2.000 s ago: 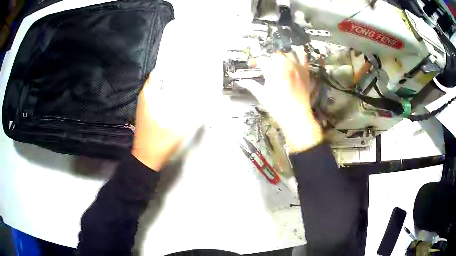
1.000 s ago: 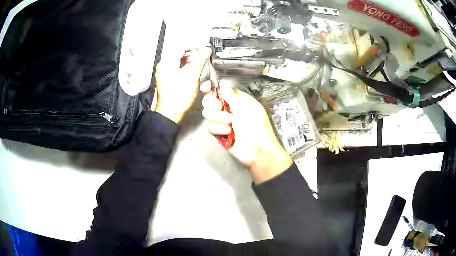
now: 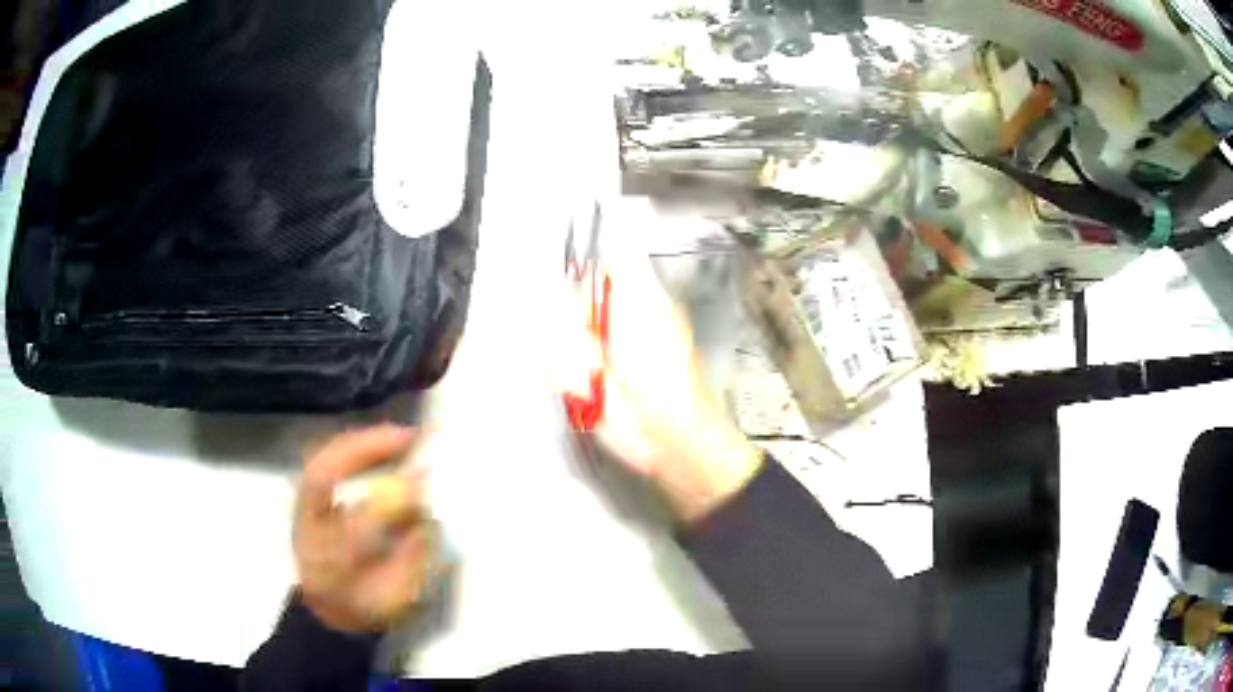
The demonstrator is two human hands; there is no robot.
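The black bag body (image 3: 223,203) lies on the left of the white table, with a zipper and metal puller along its near side. The white lamp head (image 3: 426,129) hangs over its right edge. My right hand (image 3: 656,392) holds red-handled thread snips (image 3: 590,338), blades pointing away from me; the hand is partly washed out by glare. My left hand (image 3: 368,527) is blurred, below the bag's near edge, with fingers curled; I cannot tell if it holds anything.
The cylinder arm (image 3: 717,129) of the sewing machine is at upper centre-right. A label packet (image 3: 852,325) lies in front of it. The red nameplate (image 3: 1082,19) is cut by the top edge. A black phone-like object (image 3: 1122,568) lies on the side table at right.
My left hand has moved from beside the cylinder arm down toward me. My right hand still holds the snips, now slightly lower. The snips lay on the table in the earliest frame.
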